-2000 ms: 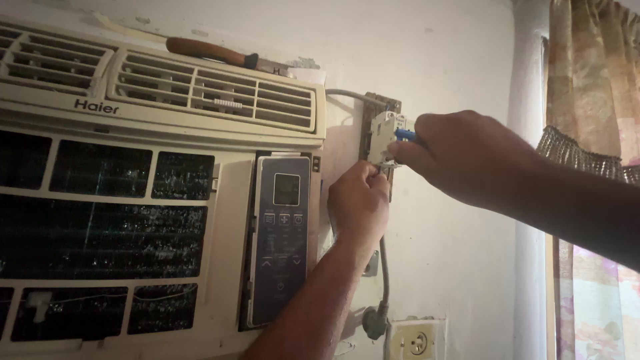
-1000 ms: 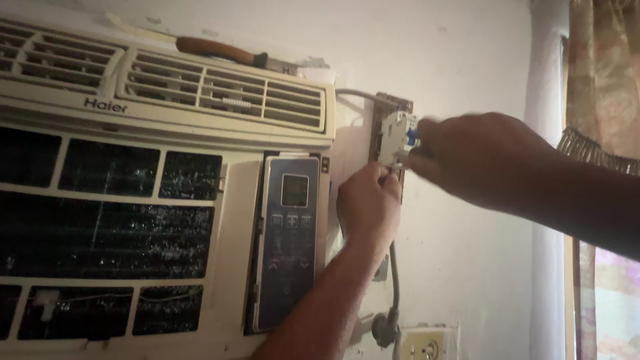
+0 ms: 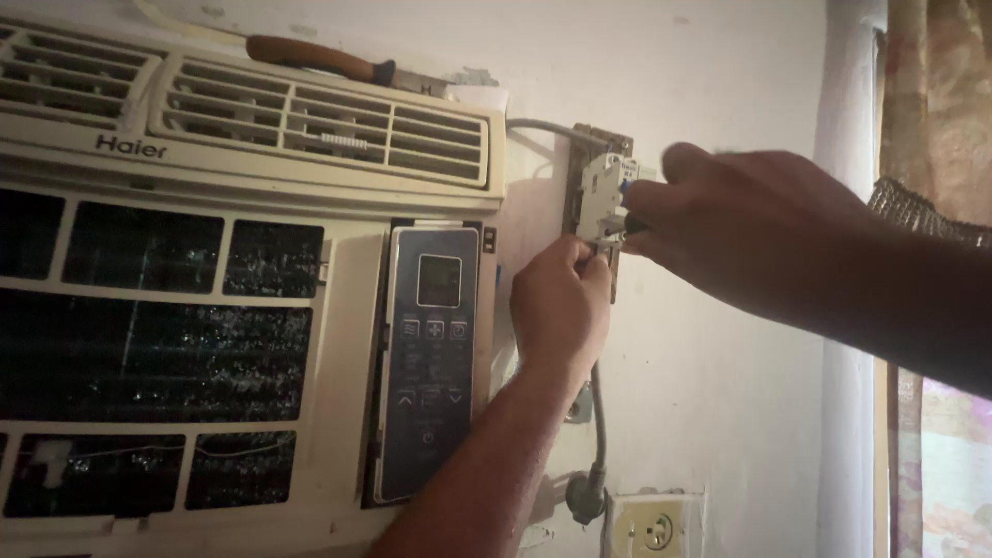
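A white circuit breaker (image 3: pixel 601 198) with a blue toggle stands upright against a brown mounting board (image 3: pixel 577 174) on the wall. My left hand (image 3: pixel 562 310) is just below it, thumb and fingertips pinched at its lower end on what looks like a wire, mostly hidden by the fingers. From the right comes my right hand (image 3: pixel 744 217), its fingers closed around a slim dark tool, seemingly a screwdriver (image 3: pixel 618 230), whose tip points at the breaker's lower front. The fingers partly cover the breaker's right side.
A Haier window air conditioner (image 3: pixel 341 271) fills the left; pliers with orange-brown handles (image 3: pixel 310 54) lie on top. Grey cable (image 3: pixel 554 128) runs from it to the board. Below, a plug (image 3: pixel 587 496) hangs beside a wall socket (image 3: pixel 655 531). A patterned curtain (image 3: pixel 938 116) hangs at right.
Both hands have stayed at the breaker. The fingers of my right hand have shifted slightly lower on its front, while my left hand keeps its pinch beneath.
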